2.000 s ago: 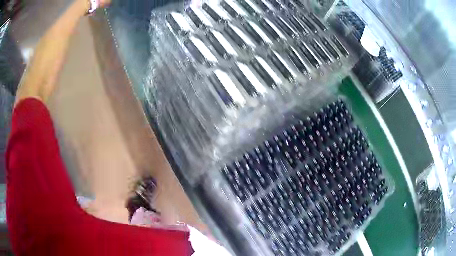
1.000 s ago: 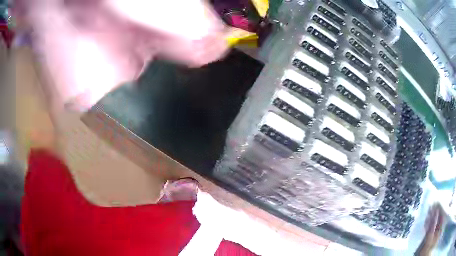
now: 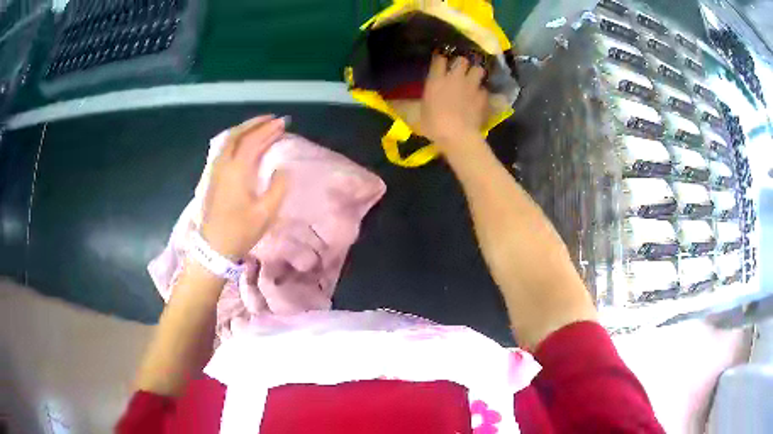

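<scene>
A pale pink cloth (image 3: 326,199) lies crumpled on the dark bench surface in front of me. My left hand (image 3: 246,182) rests on top of it with the fingers apart, a pale band on the wrist. A yellow and black tote bag (image 3: 397,110) stands open at the upper middle, its yellow handle hanging toward me. My right hand (image 3: 453,97) reaches into the bag's mouth with fingers bent. Whether it grips anything inside cannot be told.
A tall stack of clear trays with white-topped parts (image 3: 648,153) stands on the right beside the bag. A tray of small black parts (image 3: 110,38) lies on the green mat (image 3: 271,42) at the upper left. A pale strip (image 3: 212,95) crosses the bench.
The view has turned toward the bag and cloth. The pink cloth, blurred and raised at the upper left before, now lies on the bench. My right hand is now in the bag.
</scene>
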